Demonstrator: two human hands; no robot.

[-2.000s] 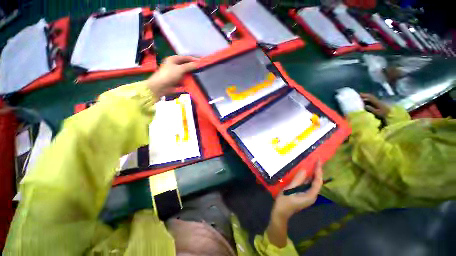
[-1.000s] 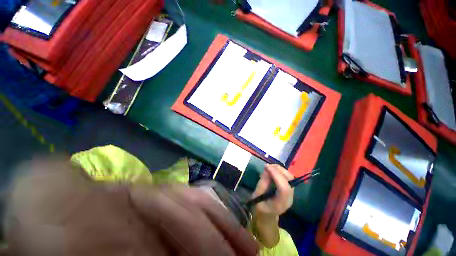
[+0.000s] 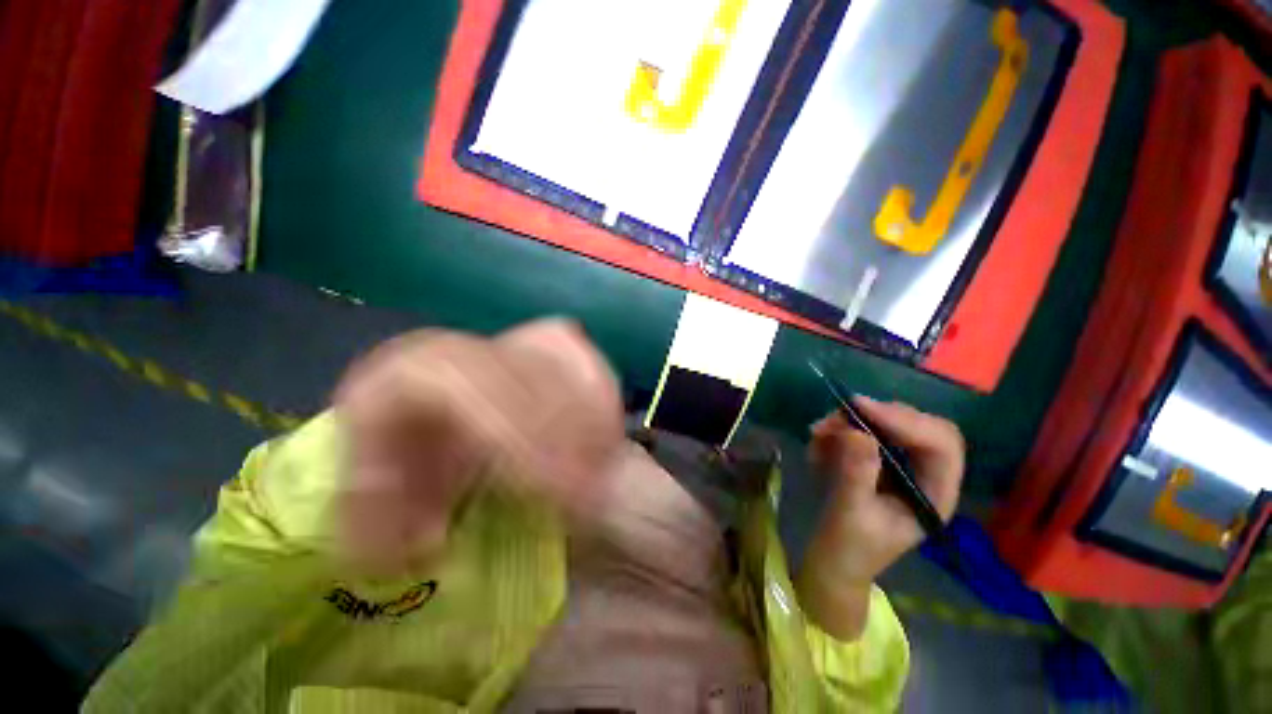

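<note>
My right hand point(image 3: 893, 481) holds slim black tweezers point(image 3: 907, 488), tips pointing up and left, below the foam tray. My left hand point(image 3: 481, 426) is blurred, raised close to the camera in front of my body; whether it holds anything cannot be told. A red foam tray point(image 3: 977, 354) lies ahead with two display modules side by side. The left module point(image 3: 586, 112) and the right module point(image 3: 823, 154) have white or silver backs, black borders and orange ribbons. A release liner strip point(image 3: 721, 342) with a black block sticks out below the tray edge. Neither hand touches the modules.
Stacked red foam trays point(image 3: 77, 133) stand at the left, beside a curling white sheet point(image 3: 251, 53) and a dark wrapped strip point(image 3: 216, 181). Another red tray stack point(image 3: 1116, 300) with modules is at the right. Yellow-black floor tape point(image 3: 154, 374) shows beyond the green bench edge.
The view has moved closer to the tray. My left hand has shifted from the lower left towards the middle. My right hand has dropped away from the tray edge, and the tweezers now point up-left.
</note>
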